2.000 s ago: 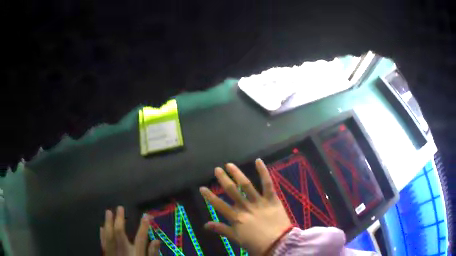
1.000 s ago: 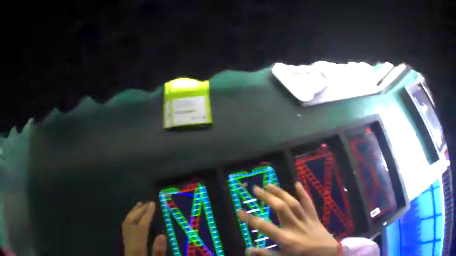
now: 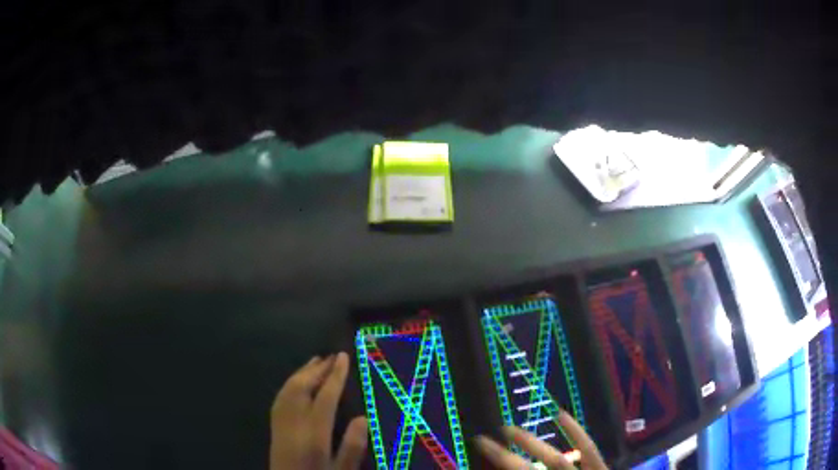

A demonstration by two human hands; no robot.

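Observation:
Several smartphones lie in a row in a black tray. The leftmost phone and the second phone show crossing patterns of green, blue and some red squares; the second also has short white dashes. The third phone and the rightmost phone show dim red patterns. My left hand is at the leftmost phone's left edge, fingers together, thumb apart, holding nothing. My right hand is over the second phone's lower part, fingers spread; the bottom edge of the picture cuts it off.
A lime and white pack lies on the dark green mat behind the phones. A white tray holding whitish items is at the back right. A dark framed device is at the far right, above blue gridded crates. Black foam overhangs the back.
The view has shifted, so the phones and pack sit further right. Green and blue squares now fill more of the two left patterns. My right hand has moved down the second phone.

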